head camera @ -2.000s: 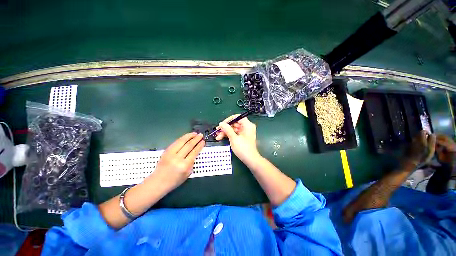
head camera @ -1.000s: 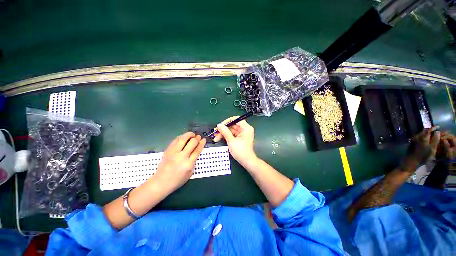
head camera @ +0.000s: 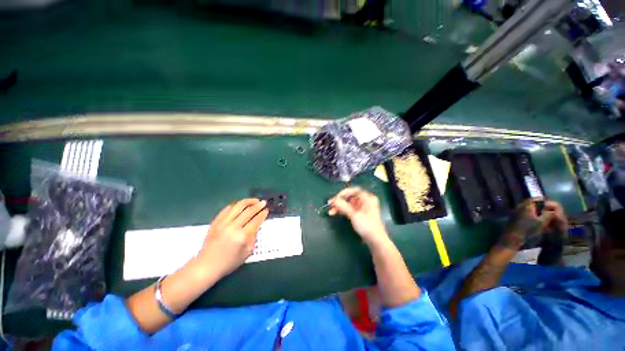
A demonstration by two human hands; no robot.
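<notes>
My left hand (head camera: pixel 231 236) lies with its fingertips on a flat black plastic housing (head camera: pixel 277 201) on the bench and holds it there. A long white sheet with small dark dots (head camera: pixel 161 253) lies partly under my left hand. My right hand (head camera: pixel 355 208) is raised to the right of the housing, apart from it, with thumb and fingers pinched. A thin light tip shows faintly at its fingertips and a small dark end above them, apparently the pen-like tool; the hand is blurred. Loose dark rings (head camera: pixel 282 162) lie beside the open clear bag of rings (head camera: pixel 362 140).
A large bag of rings (head camera: pixel 65 236) and another dotted sheet (head camera: pixel 82 159) are at left. Right are a black tray of tan pieces (head camera: pixel 415 182), a compartment tray (head camera: pixel 488 184) and a neighbour's hands (head camera: pixel 541 216). A pale rail (head camera: pixel 205 125) and dark-sleeved metal arm (head camera: pixel 445 96) are beyond.
My right hand has moved right, away from the housing, uncovering more of it. My left hand stays on the housing. The view has shifted, and the dots on the sheet look fainter.
</notes>
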